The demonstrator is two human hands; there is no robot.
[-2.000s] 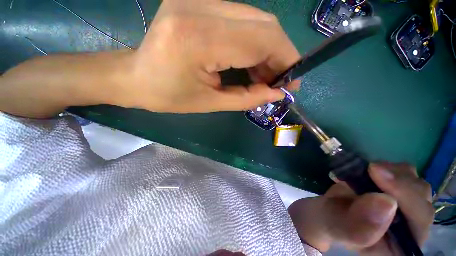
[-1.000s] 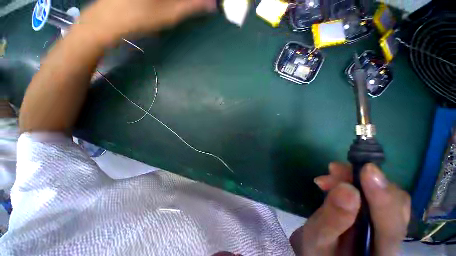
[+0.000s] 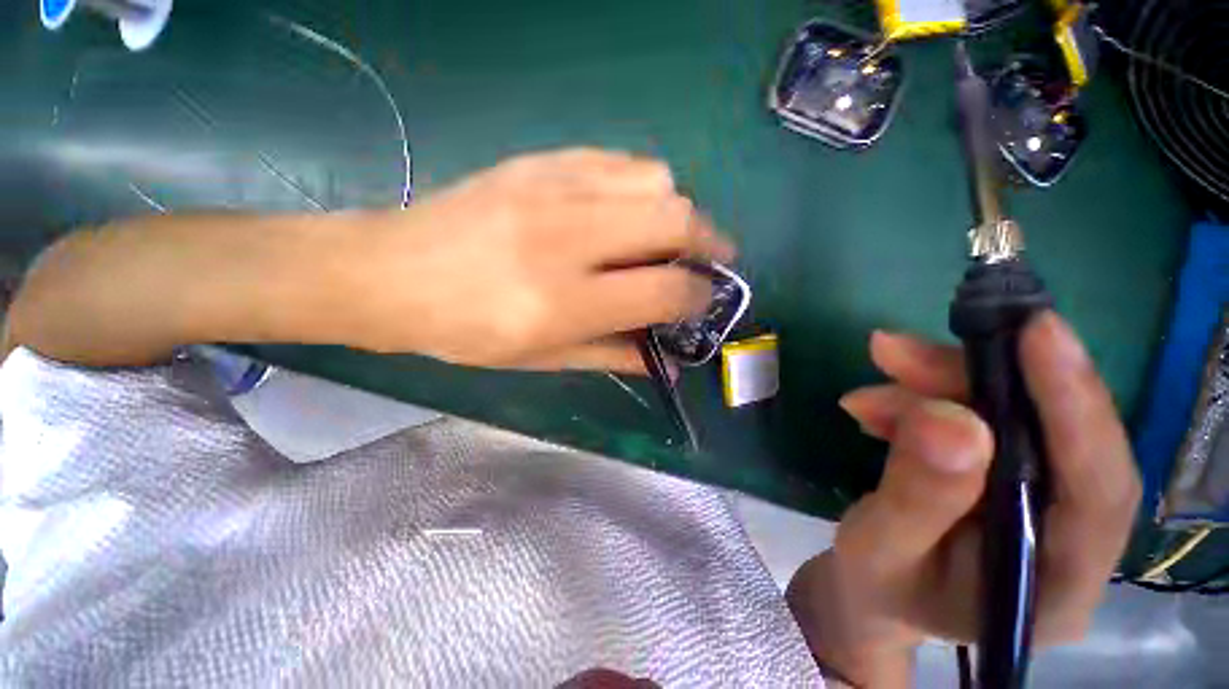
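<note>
My left hand (image 3: 559, 263) is over the near part of the green mat, its fingers on a small watch case (image 3: 717, 318) with a pale rim, which they partly cover. Dark tweezers (image 3: 666, 390) stick out below these fingers, tip toward the mat's near edge. A silver-white battery (image 3: 751, 372) with yellow edges lies just right of the case. My right hand (image 3: 997, 485) holds the soldering iron (image 3: 1004, 316) by its black handle, the barrel pointing up beside a waiting case, away from the case at my left hand.
Waiting cases (image 3: 838, 84) and yellow-edged batteries (image 3: 922, 16) are at the upper right. Dark concentric rings (image 3: 1183, 101) and a blue strip (image 3: 1186, 350) are at the right edge. Thin solder wire (image 3: 399, 119) curls over the mat (image 3: 539, 94). A white and blue spool (image 3: 142, 19) is at the upper left.
My left hand has come back from the top of the view to the near mat, where a case and battery now lie. My right hand still holds the iron upward.
</note>
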